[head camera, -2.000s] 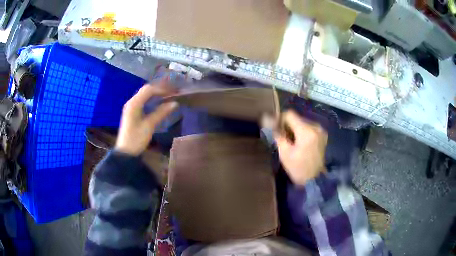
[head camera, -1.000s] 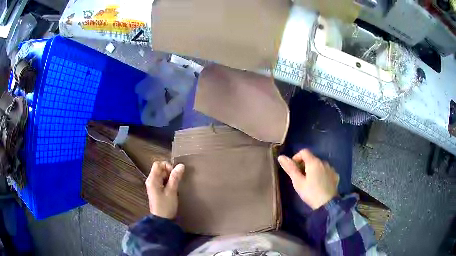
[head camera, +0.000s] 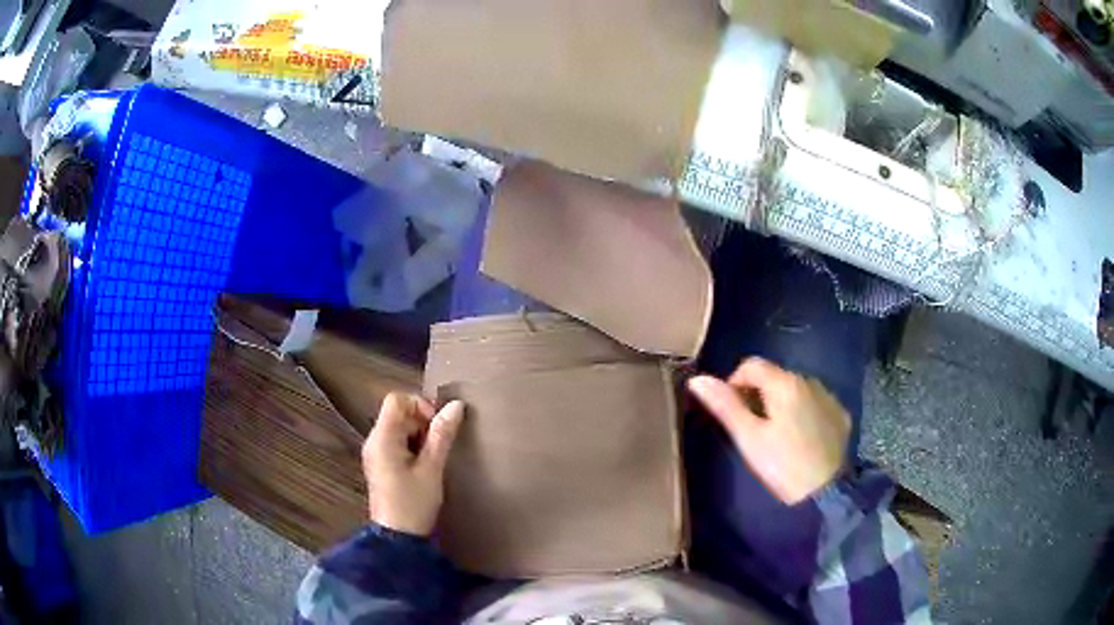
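Observation:
A stack of brown fabric panels (head camera: 562, 476) lies on my lap, its upper layers fanned at the far edge. My left hand (head camera: 409, 470) pinches the top panel at the stack's left edge, thumb on top. My right hand (head camera: 788, 430) is just off the stack's right edge, fingers curled and thumb pointing at the edge; whether it holds a small tool is hidden. A separate curved brown panel (head camera: 599, 263) lies beyond the stack, overlapping its far right corner. Larger brown panels (head camera: 550, 86) lie on the machine table.
A blue plastic crate (head camera: 171, 269) stands at the left, with bundled pieces (head camera: 61, 183) on its rim. A crumpled clear bag (head camera: 409, 226) is beside it. More striped-edge panels (head camera: 275, 427) lie left of my lap. The white machine table (head camera: 843, 244) runs along the front, with thread clumps.
The curved panel that was between my hands two seconds ago now lies beyond the stack. Both hands came back to the stack's sides. Over the last second my right hand moved slightly right.

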